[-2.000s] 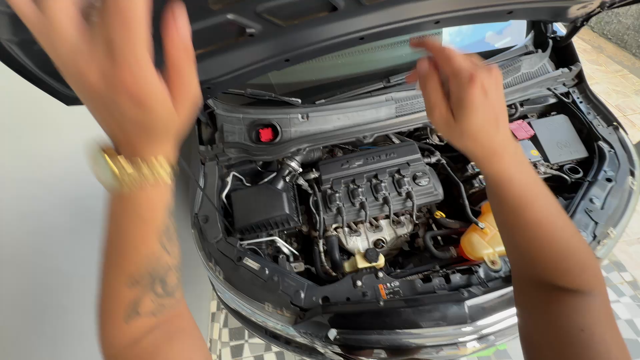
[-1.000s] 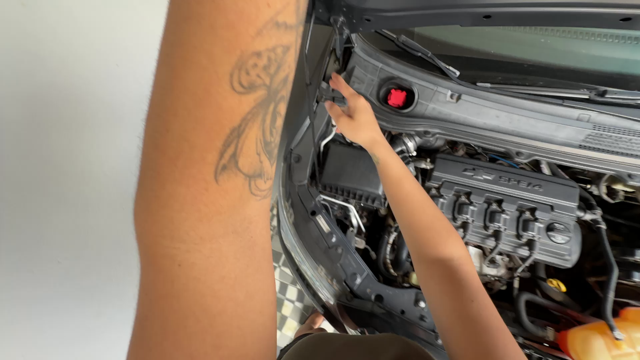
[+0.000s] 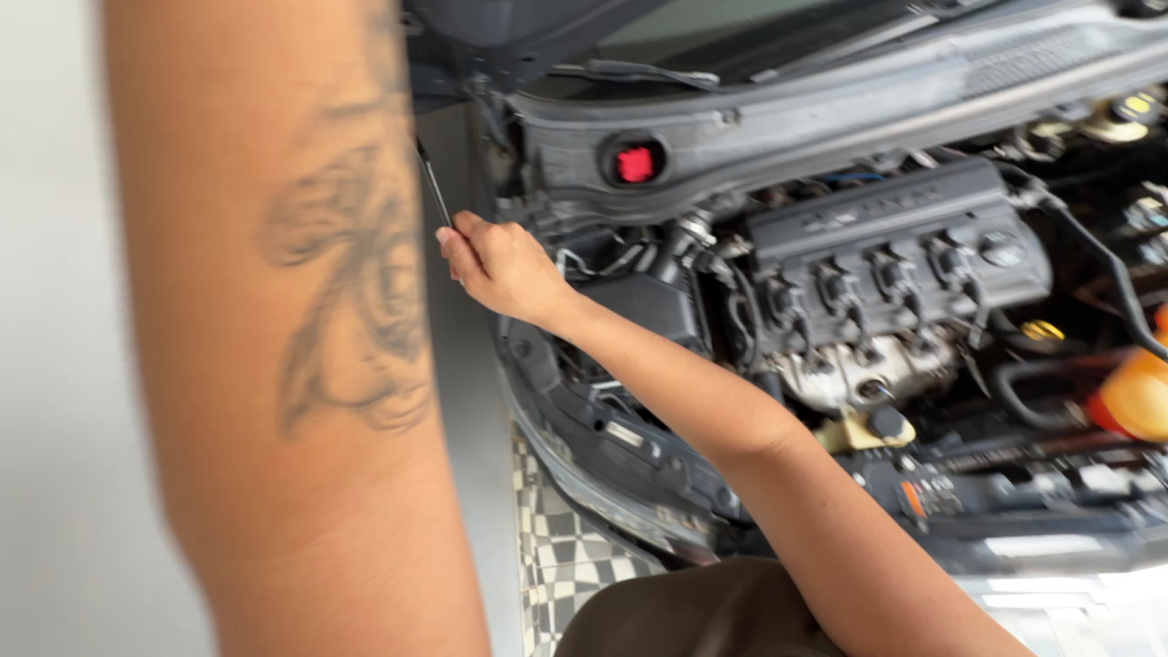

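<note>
My right hand [image 3: 502,260] is closed around a thin dark hood prop rod [image 3: 435,182], beside the left edge of the open engine bay. My tattooed left forearm rises through the left of the view, and its hand is beyond the top edge. The raised hood [image 3: 520,32] shows its underside at the top. Right of my right hand lie the black air filter box [image 3: 639,306] and the black plastic engine cover [image 3: 899,242]. A red cap [image 3: 635,164] sits in a round opening of the cowl panel [image 3: 776,119].
A pale wall [image 3: 55,365] stands at the left. The front bumper [image 3: 630,511] curves above a checkered tile floor [image 3: 570,557]. An orange coolant reservoir [image 3: 1136,392] is at the right, and a wiper arm [image 3: 648,75] lies below the windshield.
Both hands were raised and apart two seconds ago. My right hand has moved to the bay's left side and now grips the rod. My left hand has gone up out of view. The view has shifted left.
</note>
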